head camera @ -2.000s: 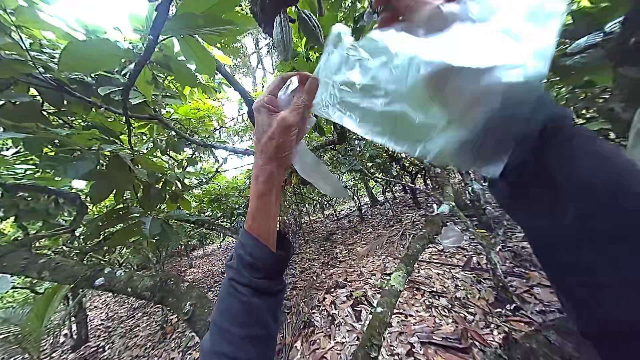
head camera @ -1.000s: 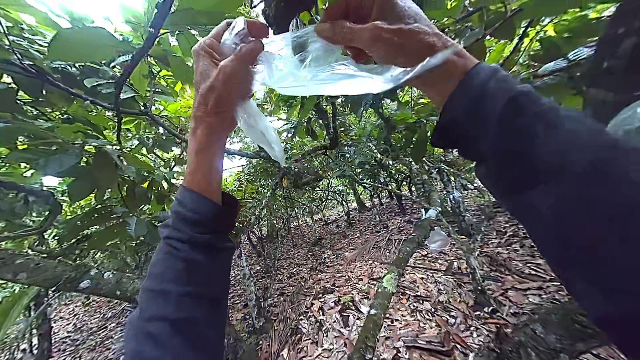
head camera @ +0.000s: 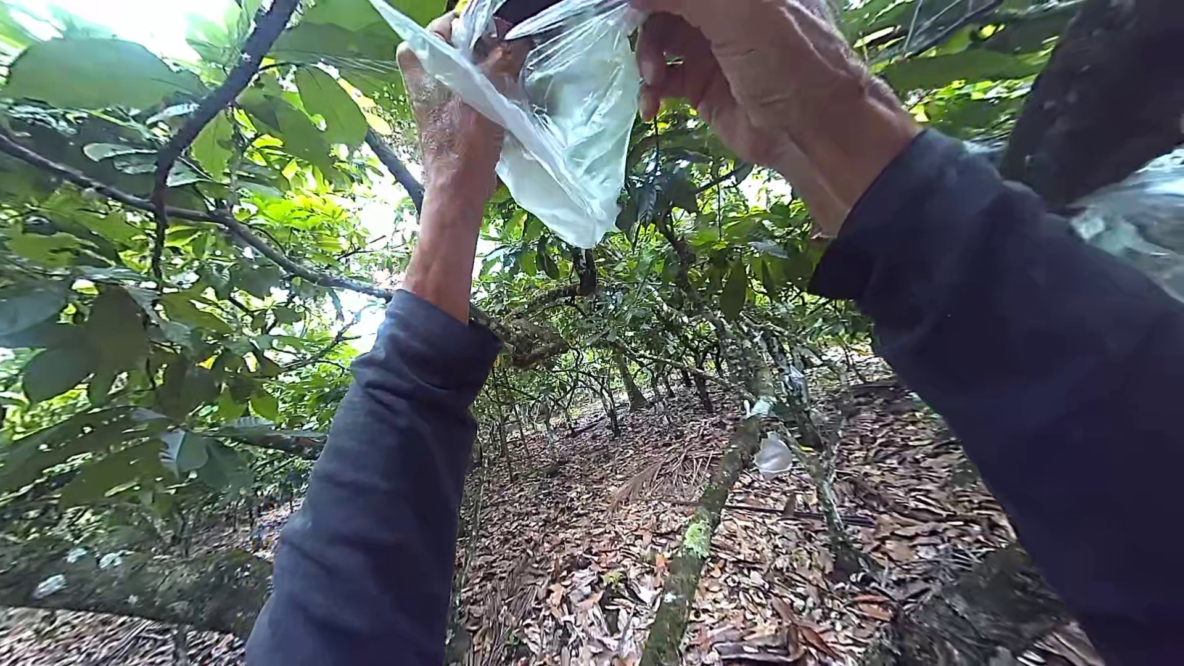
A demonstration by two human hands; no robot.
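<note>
Both my hands are raised at the top of the head view, partly cut off by its upper edge. My left hand (head camera: 462, 102) is closed on a clear plastic bag (head camera: 578, 120), which hangs down between my hands in a crumpled point. My right hand (head camera: 768, 83) pinches the bag's upper right edge, its fingertips partly out of view. Behind the plastic, between the hands, a dark thing shows at the top edge; what it is cannot be told.
A thin dark branch (head camera: 222, 92) and broad green leaves (head camera: 92, 74) hang at the left. A lichen-spotted branch (head camera: 694, 541) slants up from the leaf-littered ground, a small piece of whitish plastic (head camera: 773, 456) beside it. A thick dark trunk (head camera: 1096, 92) stands at the upper right.
The bag, spread wide to the right two seconds ago and stretched flat between my hands one second ago, now hangs gathered and folded. My left hand has moved right, closer to my right hand.
</note>
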